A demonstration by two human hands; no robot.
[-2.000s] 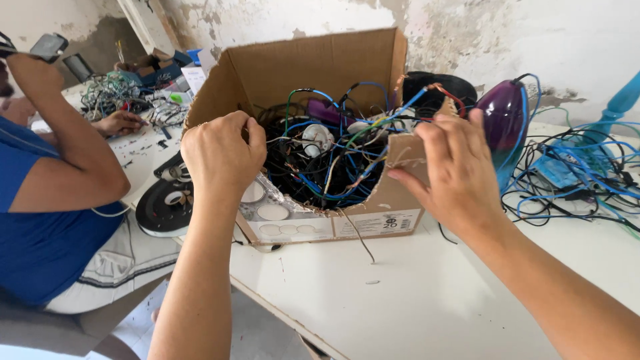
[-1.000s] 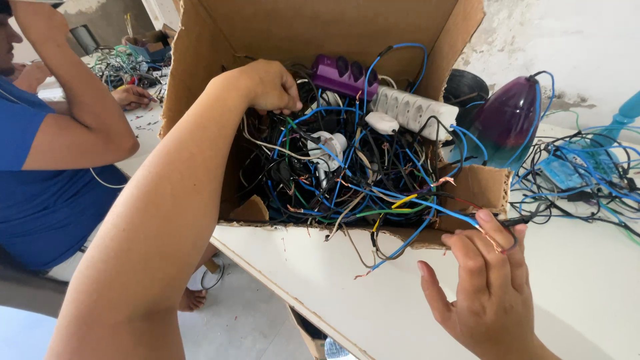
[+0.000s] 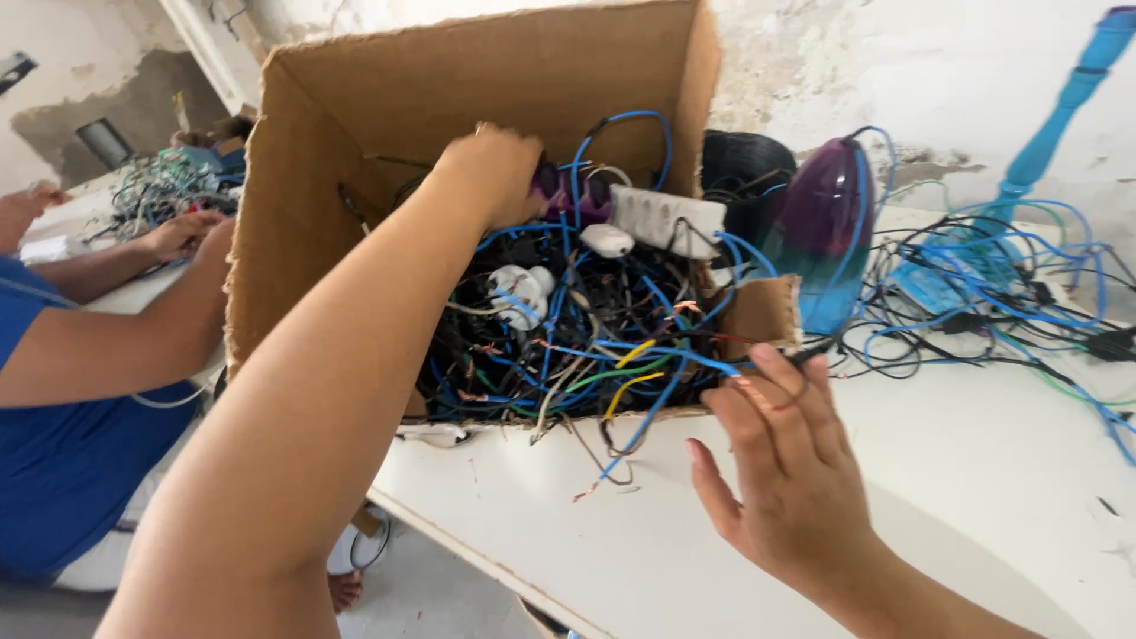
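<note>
A torn cardboard box (image 3: 497, 67) holds a tangle of black, blue, green and yellow wires (image 3: 612, 311), some with bare copper ends. My left hand (image 3: 497, 173) reaches inside toward the back, against a purple socket piece (image 3: 577, 197); its fingertips are hidden, so I cannot tell whether it grips anything. Beside that piece lie a white power strip (image 3: 666, 220) and a small white plug part (image 3: 607, 240), with a round white fitting (image 3: 521, 296) lower left. My right hand (image 3: 777, 435) is at the box's front right corner, fingers apart, touching blue and black wires near the torn flap (image 3: 765, 312).
Right of the box stand a black wire coil (image 3: 745, 169), a purple and blue translucent object (image 3: 821, 222) and a blue post (image 3: 1038, 133) amid loose cables (image 3: 976, 293). A co-worker in a blue shirt (image 3: 80, 453) works at left near another wire pile (image 3: 169, 191).
My left hand has gone from the box's front edge into its inside, then farther right to the purple piece. My right hand has left the box's right flap for the wires at the corner.
</note>
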